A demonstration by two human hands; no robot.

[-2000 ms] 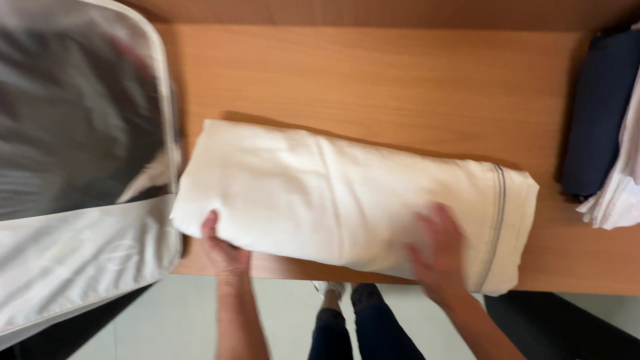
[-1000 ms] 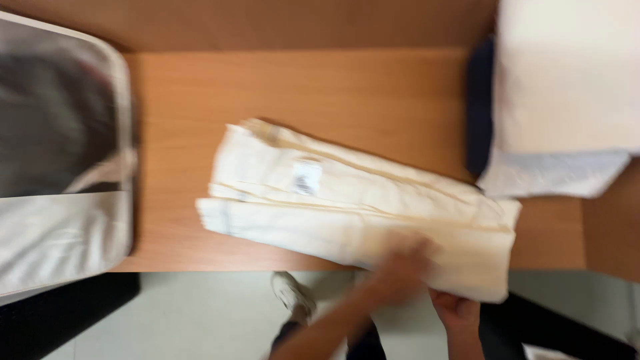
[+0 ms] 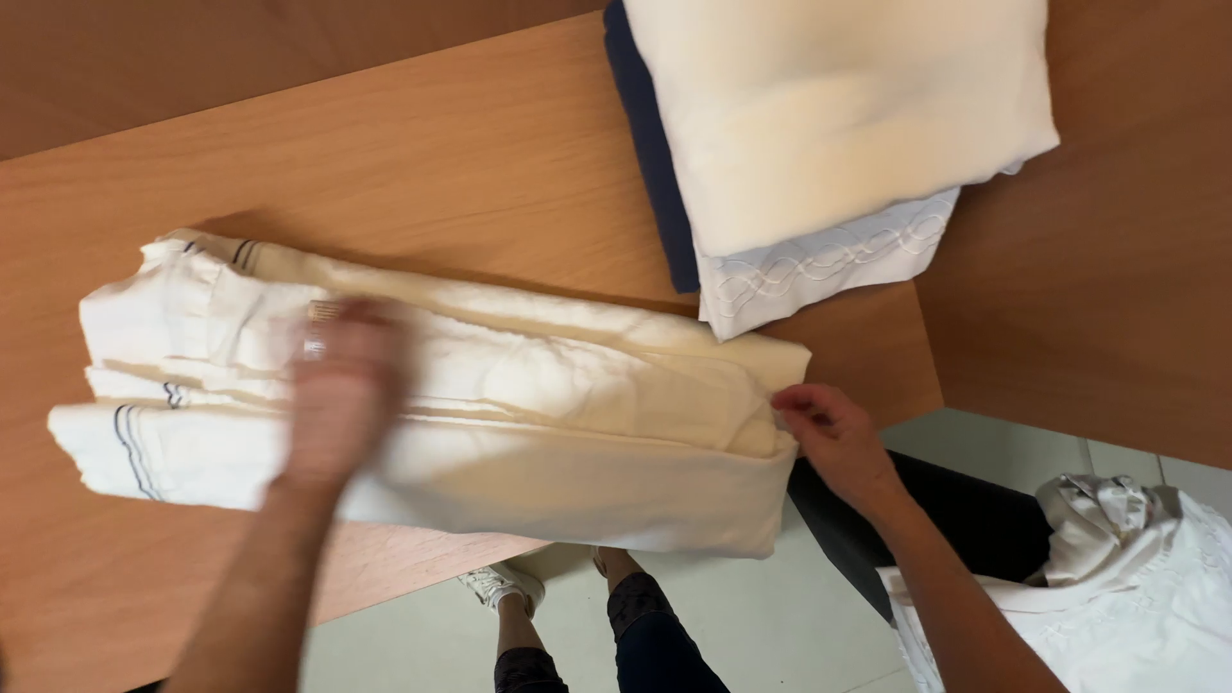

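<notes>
A folded cream-white cloth (image 3: 577, 481) with thin dark stripes at its left end lies slantwise on the wooden table. Its long edges are turned toward the middle, and the right end hangs a little past the table's front edge. My left hand (image 3: 346, 385), blurred, is over the left half of the cloth, partly covering a small label. My right hand (image 3: 833, 433) is at the cloth's right end, thumb and fingertips close together on its edge; whether they pinch the fabric is hard to tell.
At the back right of the wooden table (image 3: 433, 164) lies a stack with a cream cloth (image 3: 847, 106), a white embroidered cloth (image 3: 828, 260) and a navy cloth (image 3: 650, 154). A brown panel (image 3: 1107, 241) stands at the right. White fabric (image 3: 1136, 597) lies over something black at the lower right.
The cloth showed a smooth face two seconds ago; now its folded-in edges face up. My hands have moved apart from near its right end, one to each half. The view has shifted right.
</notes>
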